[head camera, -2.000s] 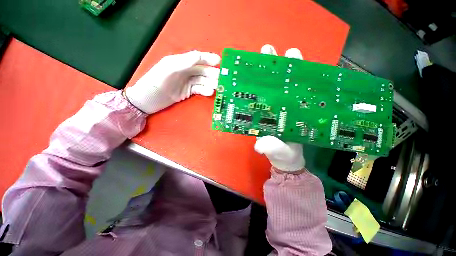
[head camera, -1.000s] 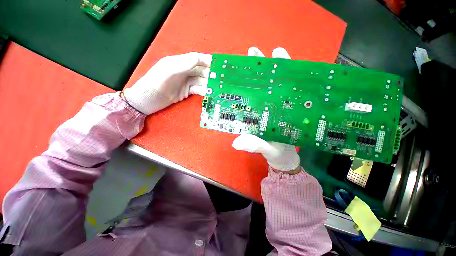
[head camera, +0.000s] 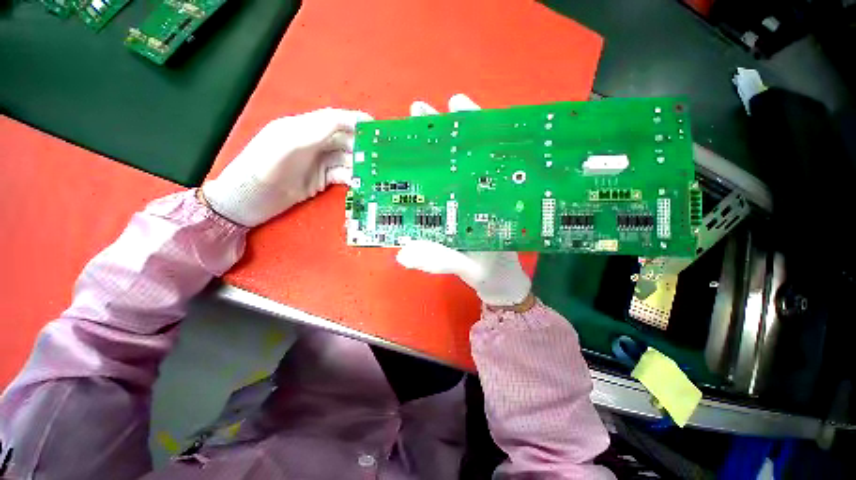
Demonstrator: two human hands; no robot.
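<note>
A green circuit board (head camera: 521, 178) is held up above the red-orange mat (head camera: 375, 56), its flatter face with small chips and white marks toward me. My left hand (head camera: 286, 164), in a white glove, grips the board's left edge; its fingertips are partly hidden at the board. My right hand (head camera: 479, 267), also gloved, holds the board from below, with the thumb at the lower edge and fingertips showing over the top edge. The rest of its fingers are hidden behind the board.
More green boards (head camera: 174, 28) lie on the green bench at upper left. A second red-orange mat (head camera: 75, 225) is at left. At right are a perforated strip (head camera: 723, 216), a tan perforated board (head camera: 654, 300), a yellow tag (head camera: 666, 384) and the metal bench edge.
The board and both hands have shifted left in view, and the board's tilt has levelled out. More of the boards at upper left now shows. Both hands still hold the board.
</note>
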